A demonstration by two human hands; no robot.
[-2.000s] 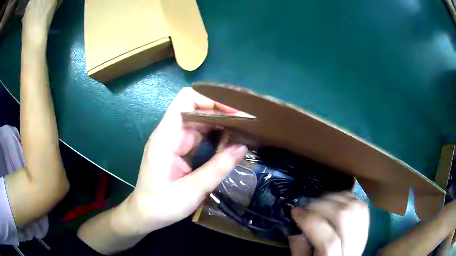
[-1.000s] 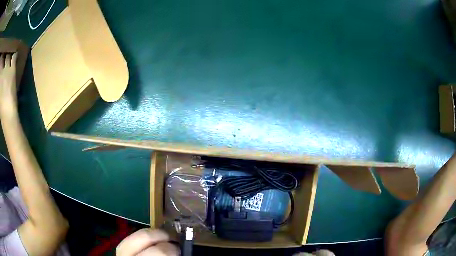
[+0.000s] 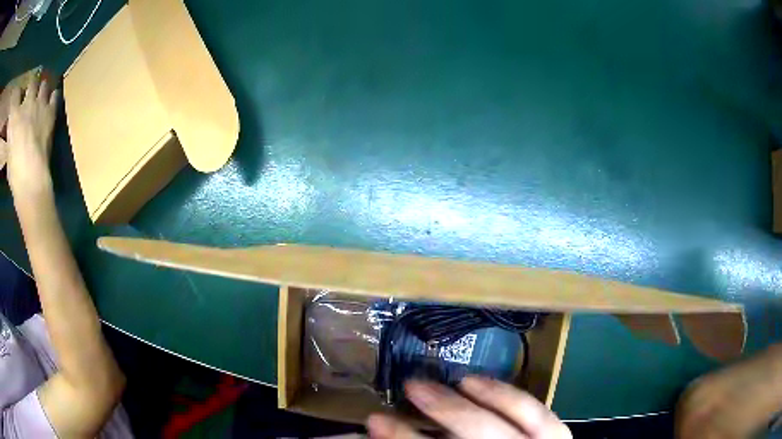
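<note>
An open brown cardboard box (image 3: 291, 351) stands at the table's near edge, its long lid (image 3: 412, 273) raised behind it. Inside are a clear plastic bag (image 3: 343, 343) at the left, coiled black cable (image 3: 463, 321) at the back, and a dark blue item with a white square code (image 3: 459, 348). My right hand (image 3: 480, 411) reaches in over the box's near side, slightly blurred, fingers bent and cut off by the bottom edge. What lies under its fingers is hidden, so its hold cannot be told. My left hand is not clearly in view.
Another tan box (image 3: 120, 111) with its flap out lies on the green table (image 3: 480, 111) at the upper left. A person's arm (image 3: 64, 283) reaches in at the left, another forearm (image 3: 737, 394) at the right. A white cable (image 3: 75, 39) lies at the top left.
My right hand has moved from the bottom edge over the box's contents. My left hand and the dark cable end with a pale tip have left view. The lid leans nearer.
</note>
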